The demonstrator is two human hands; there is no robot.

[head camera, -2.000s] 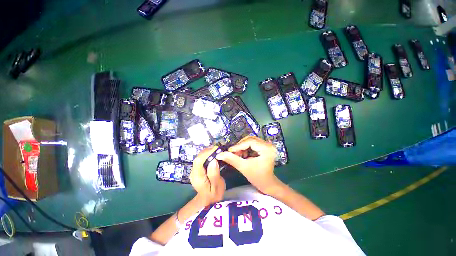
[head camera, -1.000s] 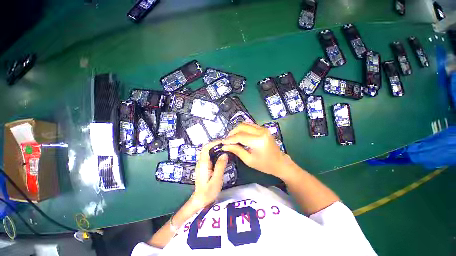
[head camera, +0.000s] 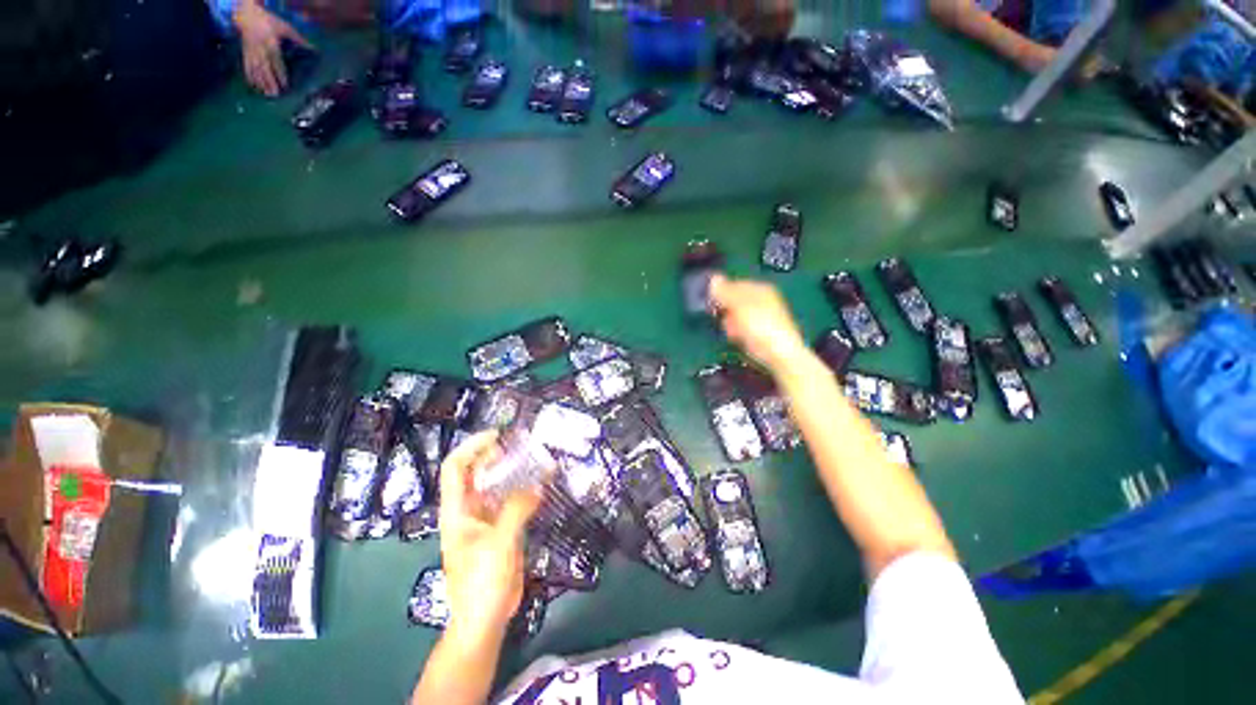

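My right hand [head camera: 755, 320] is stretched forward, blurred, with its fingers on one end of a dark handset [head camera: 701, 280] at the far part of the bench. My left hand [head camera: 482, 530] is over the near left side of a pile of open-backed phones [head camera: 668, 517]. A blurred pale, streaky item [head camera: 515, 466] shows at its fingertips; I cannot tell whether the hand grips it or what it is. Pale white pieces [head camera: 566, 428] lie on the pile. Boards show blue and silver in the open backs.
An open cardboard box [head camera: 131, 475] with a red-and-white packet [head camera: 80, 530] stands far left. Black strips [head camera: 311, 393] and a white block [head camera: 287, 482] lie left of the pile. More phones lie right and across the bench. Co-workers' hands [head camera: 267, 48] and blue cloth [head camera: 1212, 372] show beyond.
The view has tilted up, showing the far side. My hands have separated: the right has moved forward with a handset, and the left has moved left over the pile.
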